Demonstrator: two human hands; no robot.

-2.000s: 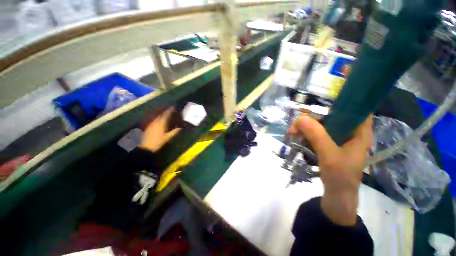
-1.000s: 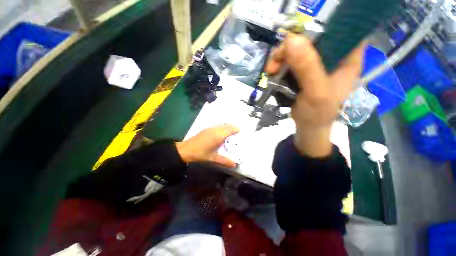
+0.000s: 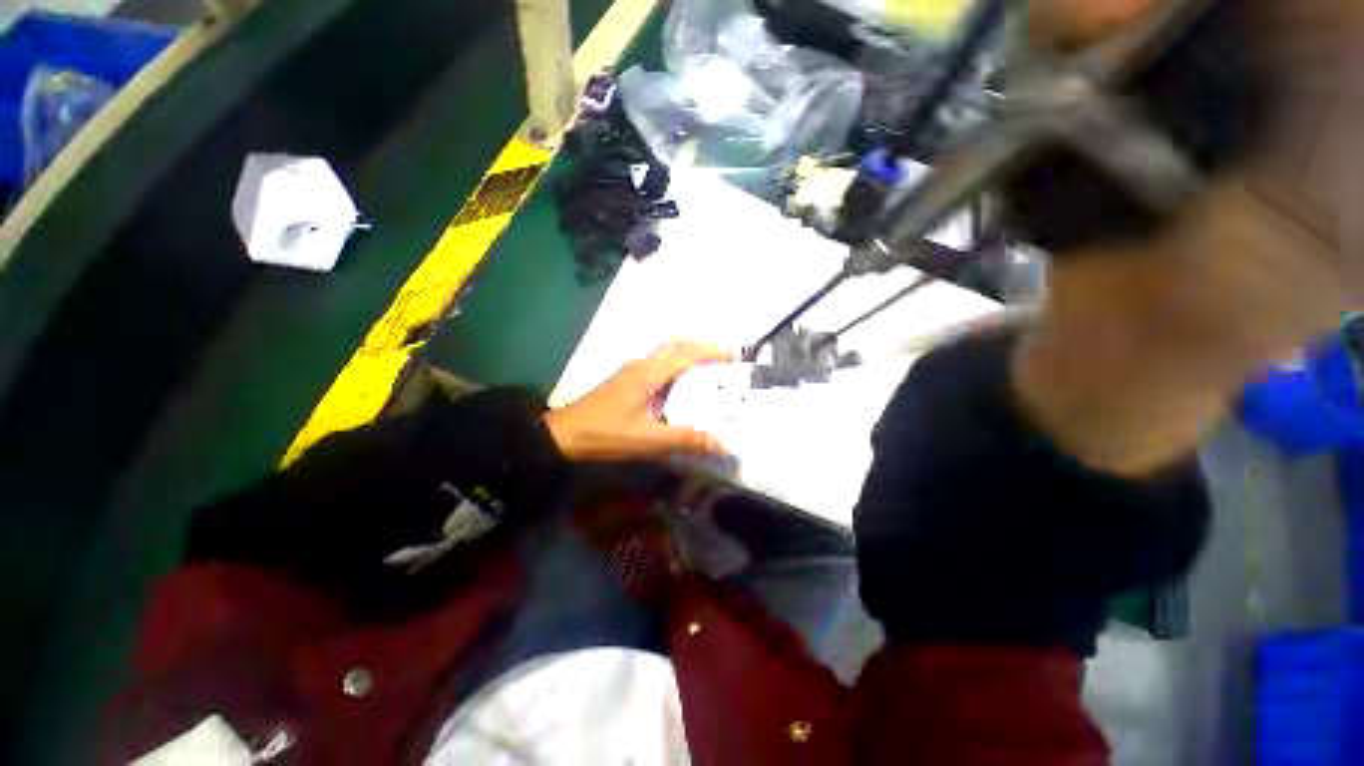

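My left hand (image 3: 636,407) holds a white adapter housing (image 3: 709,401) on the white work board (image 3: 808,464), near its front edge. My right hand (image 3: 1152,299) is raised at the upper right, blurred and partly cut off by the frame's edge. It is at the pneumatic screwdriver, whose metal fittings (image 3: 1080,127) show large and blurred; the green body is out of view. A thin dark bit or rod slants down from it towards the housing; whether it touches cannot be told. Small dark parts (image 3: 800,356) lie on the board just beyond the housing.
A heap of black parts (image 3: 610,202) lies left of the board. A white unit (image 3: 295,213) sits on the green conveyor belt (image 3: 165,322), edged by yellow-black tape (image 3: 434,299). Clear plastic bags (image 3: 733,93) lie behind the board. Blue bins (image 3: 1316,688) stand at right; another (image 3: 53,68) is at upper left.
My left hand came from the belt to the board and now holds a housing. My right hand has brought the screwdriver closer to the camera and to the right. The view has turned downward.
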